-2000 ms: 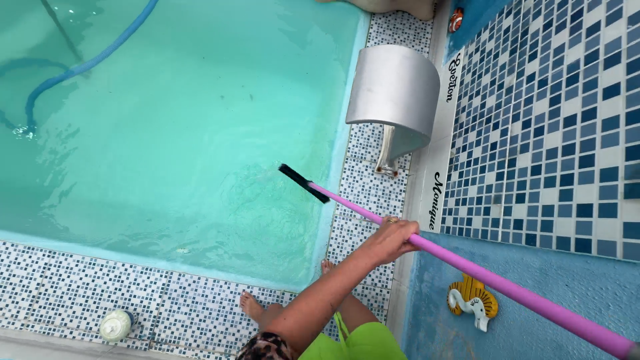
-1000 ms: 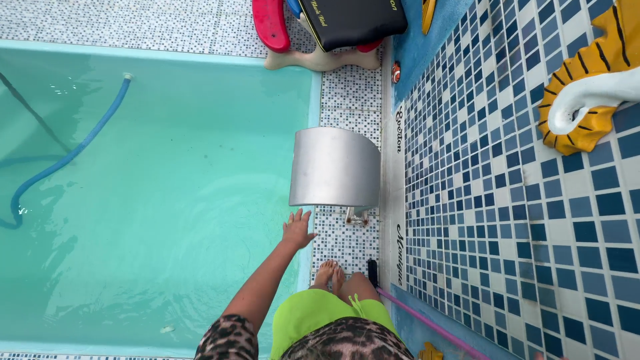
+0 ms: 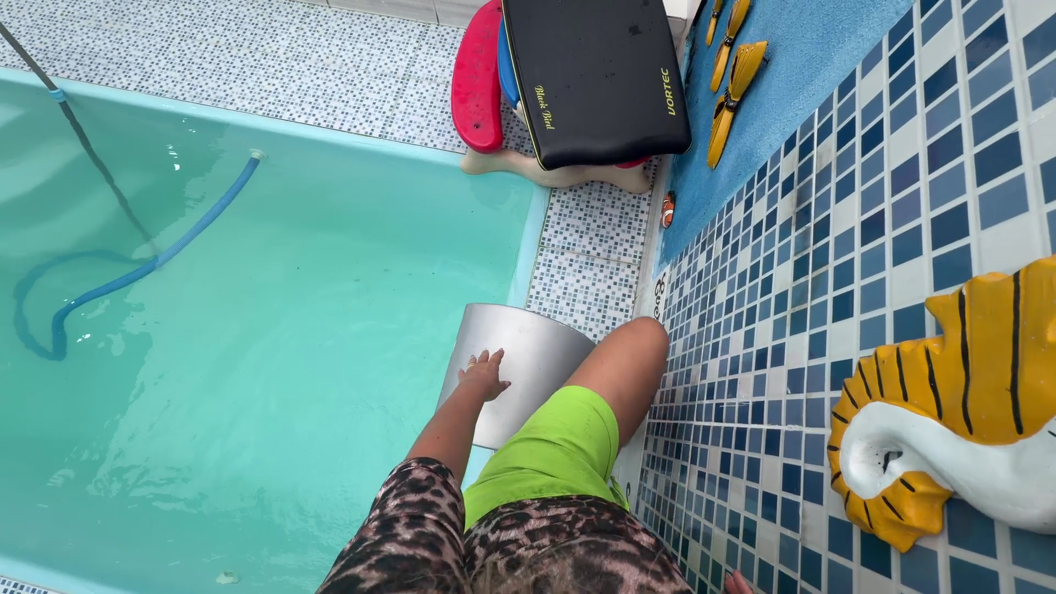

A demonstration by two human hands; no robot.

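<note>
My left hand [image 3: 485,375], fingers apart, is over the curved silver metal pool waterfall spout [image 3: 528,355]; whether it presses on the metal cannot be told. It holds nothing. Only the fingertips of my right hand [image 3: 737,582] show at the bottom edge, beside the mosaic-tiled wall [image 3: 767,396]; the rest is out of view. My bent knee [image 3: 635,355] is between the spout and the wall, partly covering the spout. The spout's base is hidden. No pole shows in this view.
The pool water [image 3: 330,330] lies to the left, with a blue hose [image 3: 206,216] and a dark pole [image 3: 95,153] in it. Ahead, a black bodyboard [image 3: 594,82] and a red float [image 3: 477,78] rest on a bone-shaped stand [image 3: 528,167]. A seahorse ornament [image 3: 982,363] juts from the wall.
My left hand held the pink-handled brush at first, then had let go and reached toward the spout; now it is over the spout. The pink pole has left the view. One knee has risen beside the spout.
</note>
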